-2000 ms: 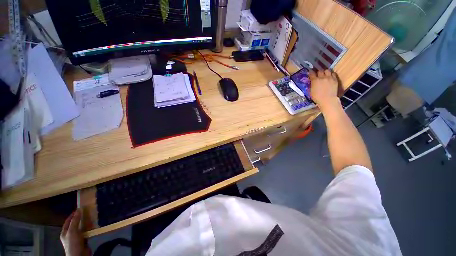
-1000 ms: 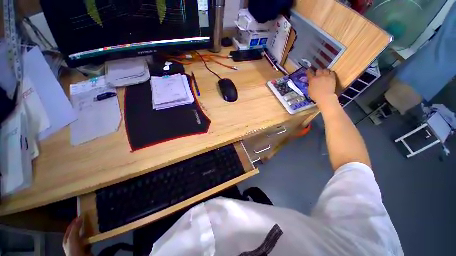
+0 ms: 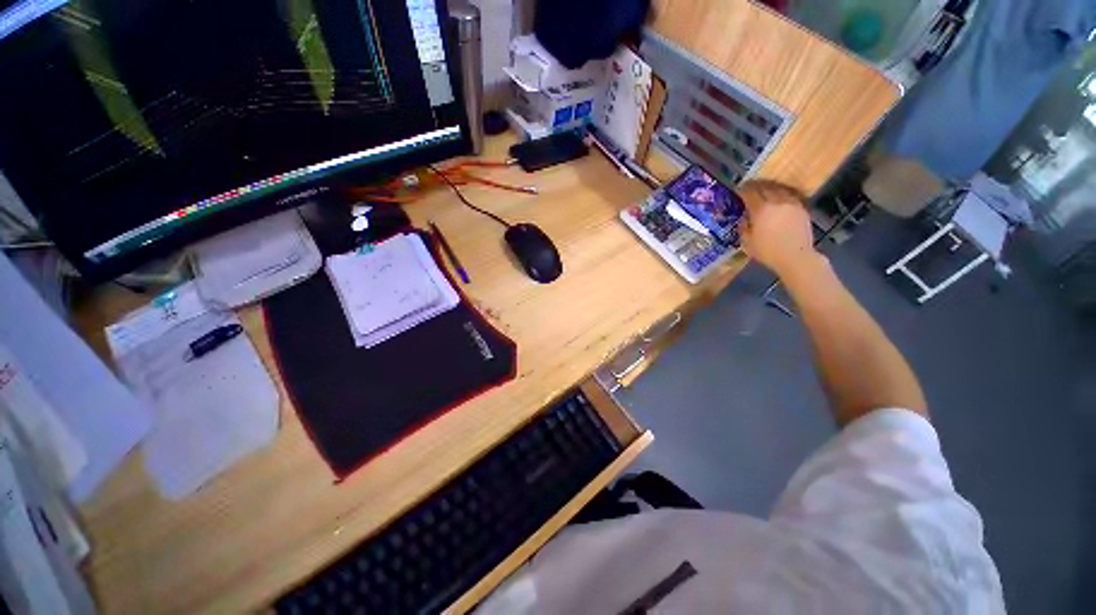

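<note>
The smartphone [image 3: 706, 198] lies with its screen lit on the grey-white desk calculator [image 3: 691, 255], near the desk's right end. My right hand [image 3: 775, 225] is at the phone's right edge, its fingers bent and slightly blurred; whether they grip the phone cannot be told. My left hand is out of the picture. The black mouse [image 3: 532, 252] lies on the bare wood, left of the calculator. The long black keyboard [image 3: 481, 511] sits on the pull-out tray [image 3: 630, 449], cut off at the bottom.
The monitor [image 3: 228, 90] shows green shapes and thin lines on black. A black mouse pad [image 3: 409, 402] holds note slips [image 3: 387, 286]. Loose paper [image 3: 214, 415] with a pen lies at left. Orange cables [image 3: 475, 177], small boxes [image 3: 559, 90] and a low partition [image 3: 829, 90] stand beyond.
The view has turned, so the desk appears tilted and the monitor larger. My left hand and the tray's left end have left the picture. My right hand sits slightly further right against the phone.
</note>
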